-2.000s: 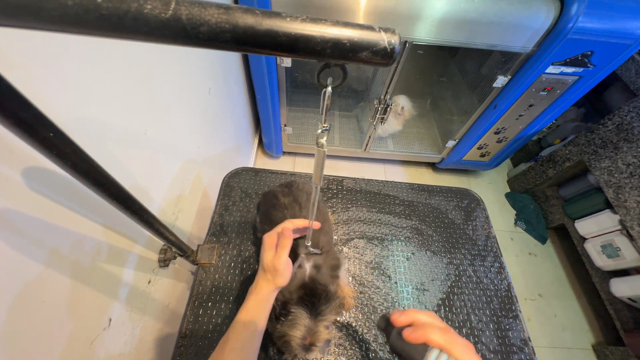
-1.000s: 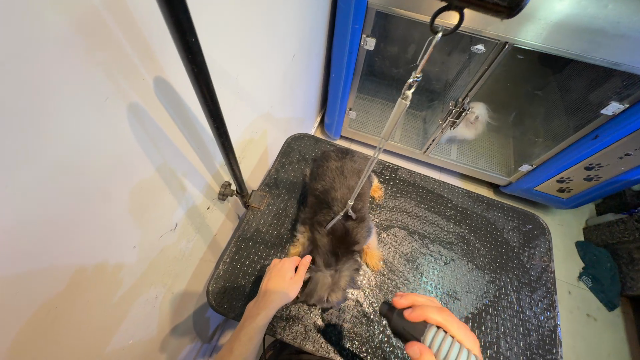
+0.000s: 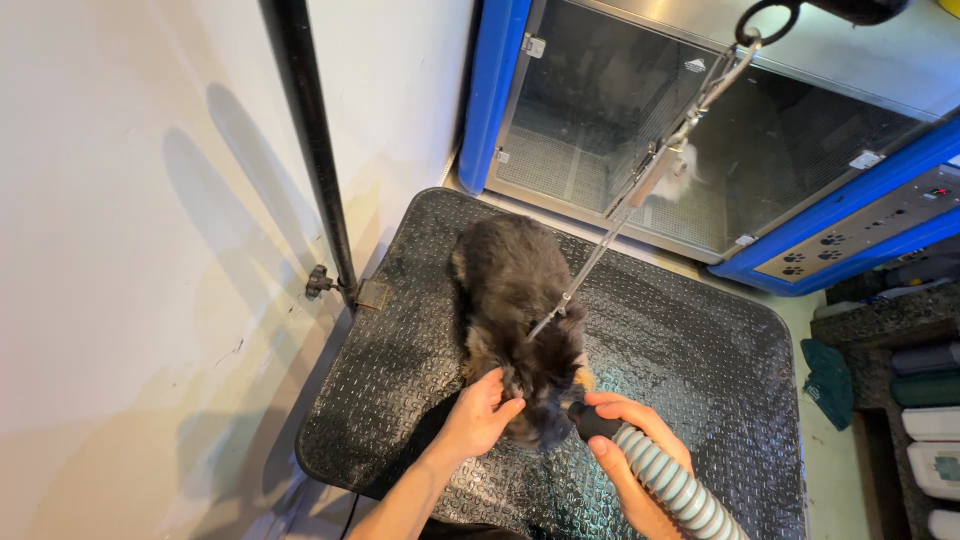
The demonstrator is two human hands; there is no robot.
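A dark-furred dog (image 3: pixel 514 274) with tan legs is on a black textured grooming table (image 3: pixel 690 337), its head toward me. My left hand (image 3: pixel 480 412) grips fur at the side of its head between thumb and fingers. In my right hand (image 3: pixel 637 442) is the black nozzle (image 3: pixel 592 422) of a dryer with a ribbed grey hose (image 3: pixel 675 484); the nozzle's tip is close to the dog's face. A clear grooming loop (image 3: pixel 592 262) runs from a black ring (image 3: pixel 766 21) down to the dog's neck.
A black upright post (image 3: pixel 315 142) with a clamp knob (image 3: pixel 319 282) stands at the table's left edge, beside a white wall (image 3: pixel 112 225). Beyond the table is a blue and steel drying cabinet (image 3: pixel 499 90) with a small white animal (image 3: pixel 677 174) inside. A dark green cloth (image 3: pixel 827 382) lies at right.
The nozzle in my right hand has moved to the dog's face. My left hand, earlier on the dog's back, is now at its head. The view has shifted a lot.
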